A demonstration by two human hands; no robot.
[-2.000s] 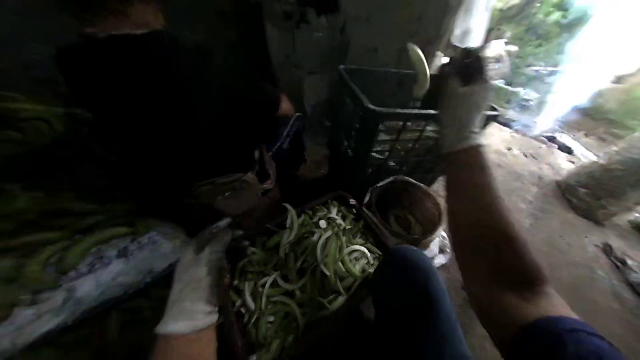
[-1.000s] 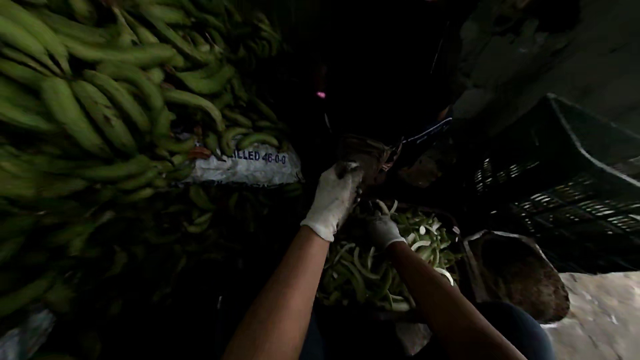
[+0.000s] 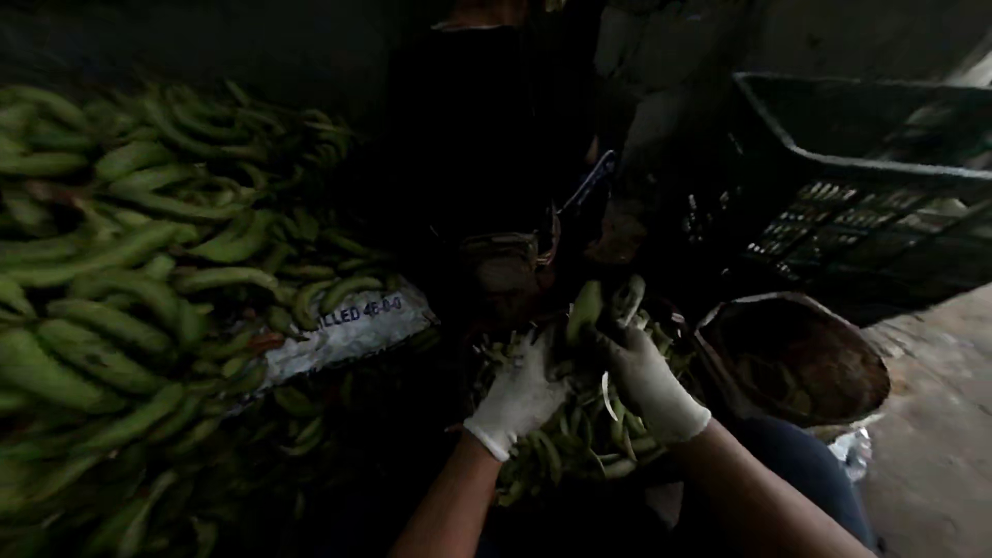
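Note:
My left hand [image 3: 523,391], in a whitish glove, is closed around the lower part of a green banana or plantain [image 3: 585,310], which stands roughly upright between my hands. My right hand [image 3: 651,376], gloved too, grips a small tool [image 3: 628,301] close to the fruit's right side; the dim light hides what kind of tool it is. A thin pale strip [image 3: 609,397] hangs beneath my right fingers. Under both hands lies a heap of green peel strips [image 3: 566,449] in a dark container whose edges are mostly in shadow.
Many green bananas or plantains [image 3: 101,356] are piled at left, some on a whitish printed sack [image 3: 356,322]. Right of the peels stands a round bucket-like container [image 3: 814,372], with a dark plastic crate [image 3: 891,167] behind it. A person in dark clothes [image 3: 496,132] is opposite me.
Two seconds ago my right hand was raised by the crate with a pale curved piece near it; now both hands are together over the peels. The view has swung considerably.

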